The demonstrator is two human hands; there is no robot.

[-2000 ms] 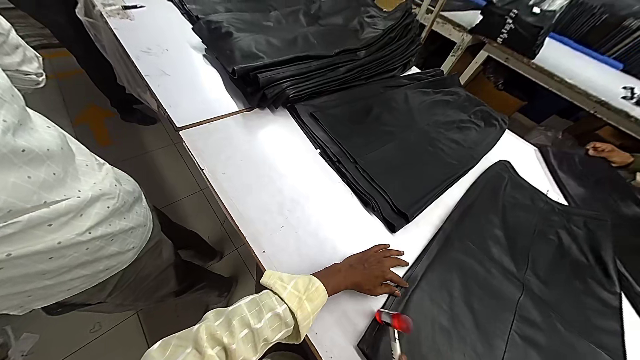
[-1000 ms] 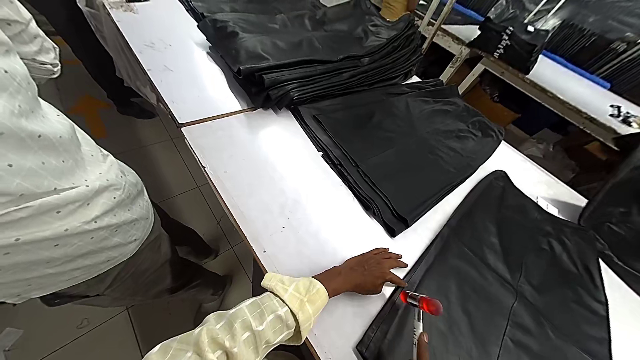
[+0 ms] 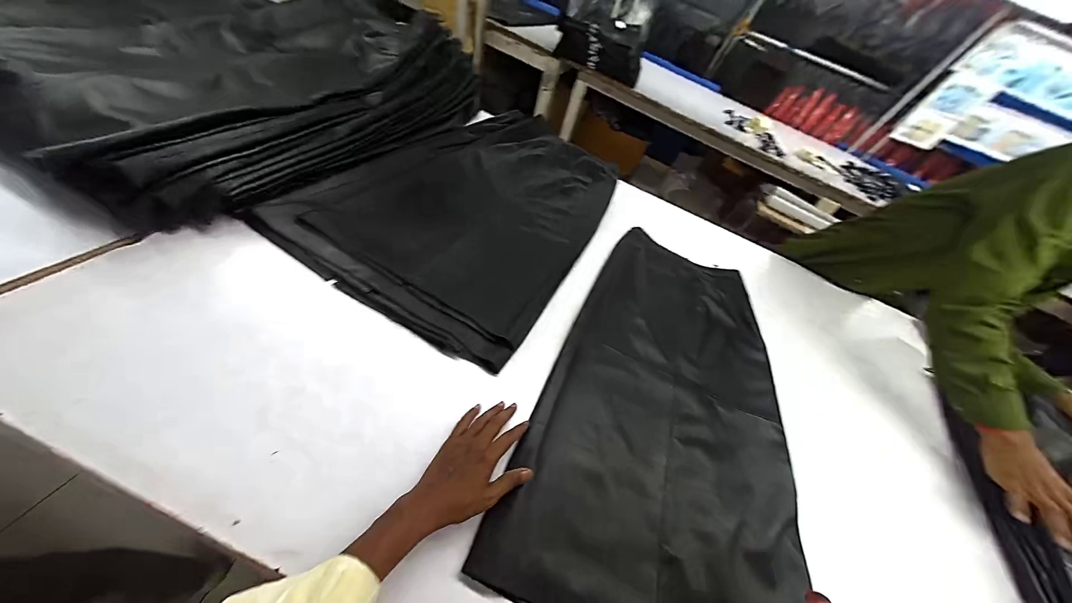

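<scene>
My left hand [image 3: 471, 471] lies palm down on the white table, fingers spread, its fingertips at the left edge of a black leather-like skirt panel [image 3: 662, 427]. The garment lies flat, its narrow end pointing away from me. Of my right hand only a fingertip [image 3: 816, 597] shows at the garment's lower right edge; what it holds is hidden below the frame. A smaller pile of folded black garments [image 3: 469, 226] lies beyond my left hand, beside a thick stack of black garments [image 3: 251, 92] at the upper left.
At the right a co-worker's green sleeve [image 3: 971, 285] reaches over the table, the co-worker's hand on dark pieces [image 3: 997, 502]. Behind stands a second table [image 3: 695, 126] with small black parts. The white table's near edge [image 3: 151, 504] runs along the lower left, with tiled floor below.
The view has swung to the right. The red-headed hammer seen earlier by the garment is out of view. A co-worker in green now reaches in at the right.
</scene>
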